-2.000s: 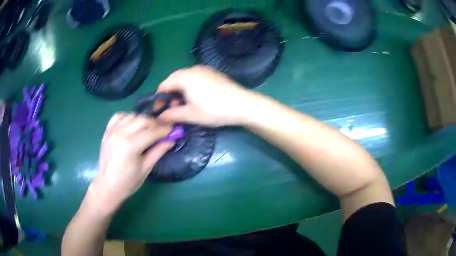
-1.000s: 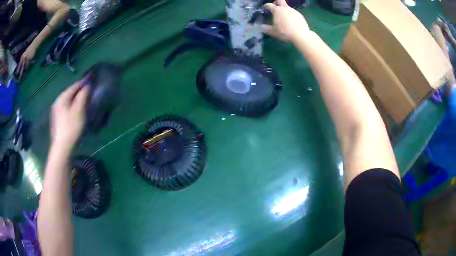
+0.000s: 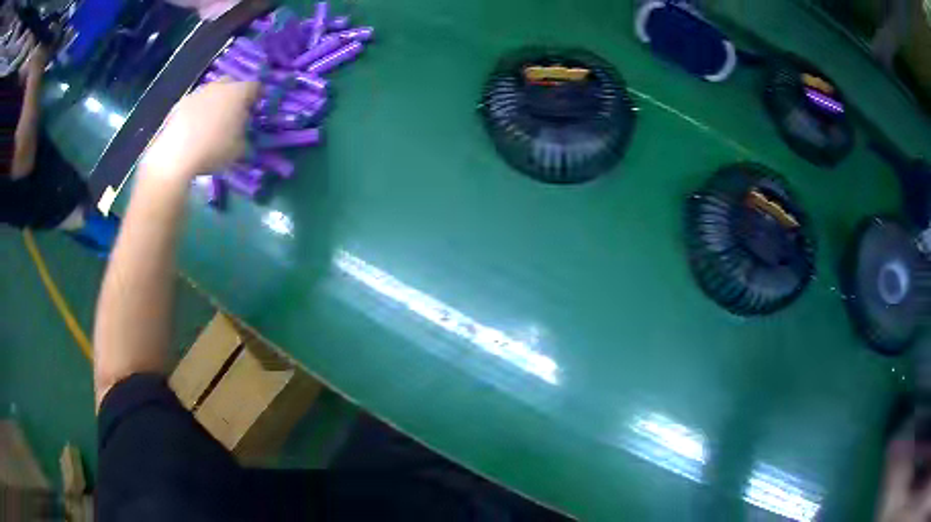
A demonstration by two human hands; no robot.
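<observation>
My left hand is blurred and reaches over the left side of a heap of purple battery cells; its fingertips are hidden at the heap, so any grip cannot be told. A blurred hand, seemingly my right hand, is cut off by the lower right edge; its fingers cannot be made out. Black ribbed fan housings, one at upper middle and one farther right, lie on the green bench, each with a yellow-brown strip across its hub.
A smaller black unit at upper right shows a purple cell. A grey-centred housing lies by the right edge. A dark blue piece lies at the far side. Cardboard boxes stand below the bench edge. Another person's arm shows at far left.
The view has swung left. My left hand has left the dark round housing and is at the purple cells. My right hand has moved off the speckled strip to the lower right edge.
</observation>
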